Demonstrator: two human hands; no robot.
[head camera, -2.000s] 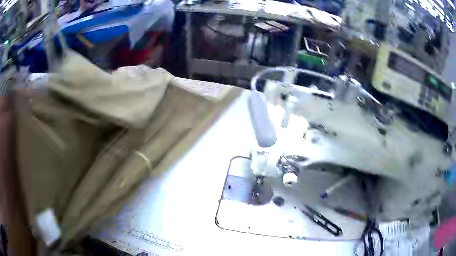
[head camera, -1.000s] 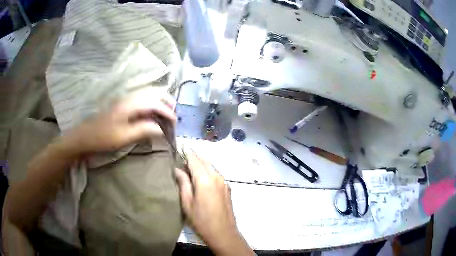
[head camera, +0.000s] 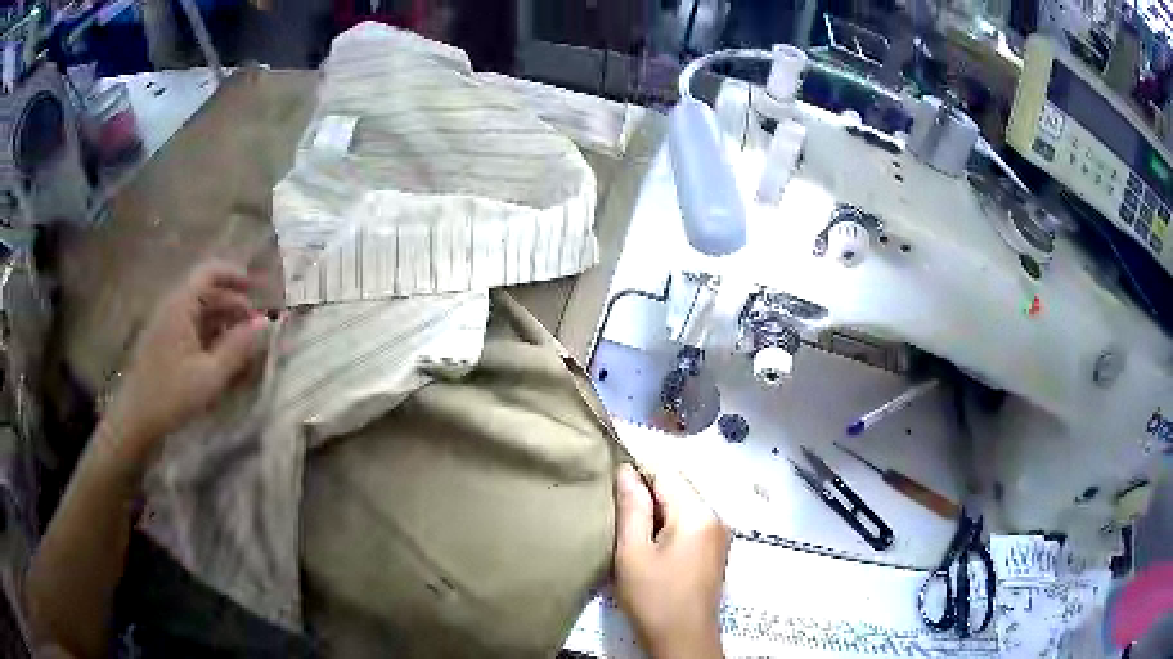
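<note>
A large khaki garment lies left of the sewing machine's needle area. Cream pocketing with thin dark stripes is spread over it, with a small white label on its upper left part. My left hand pinches the striped pocketing at its left edge, fingertips together. My right hand grips the khaki garment's right edge between thumb and fingers, in front of the needle area. The cloth edge between the hands lies left of the presser foot, not under it.
Black thread snips, a wooden-handled awl and a pen lie under the machine arm. Black scissors lie by printed papers. A lamp hangs left of the head; a control panel is upper right.
Both hands were close together on the cloth near the needle area; now they are apart, left hand further left. The striped pocketing is spread flatter. The camera view has shifted.
</note>
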